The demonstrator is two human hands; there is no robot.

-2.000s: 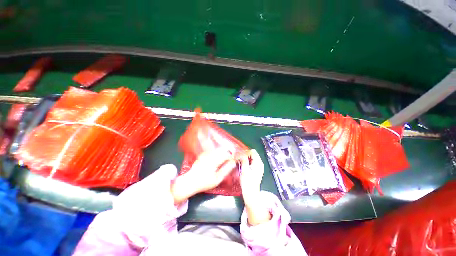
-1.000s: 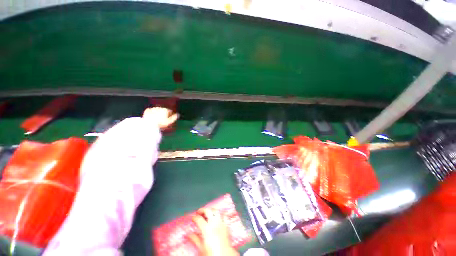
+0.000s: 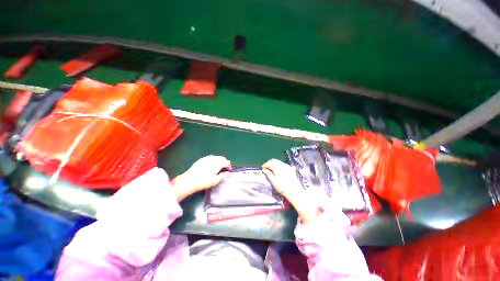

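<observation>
A bagged electronic unit in glossy grey-purple film (image 3: 245, 189) lies crosswise in front of me. A flat red bubble bag (image 3: 249, 213) shows under its near edge. My left hand (image 3: 209, 171) grips the film at the unit's far left corner. My right hand (image 3: 278, 174) grips it at the far right corner. Two waiting bagged units (image 3: 335, 176) lie side by side to the right, partly behind my right hand and wrist. A packed red unit (image 3: 200, 79) lies on the belt straight ahead.
A thick tied bundle of red bubble bags (image 3: 104, 137) is at left. A looser bundle (image 3: 400, 170) is at right, below a grey bar (image 3: 466, 122). The green conveyor (image 3: 263, 99) carries red and dark packets. A large red sack (image 3: 455, 252) fills the lower right corner.
My left hand has come back from the belt, where a packed red unit now lies. A silver-grey bagged unit now lies over the red bag before me, with both hands on it.
</observation>
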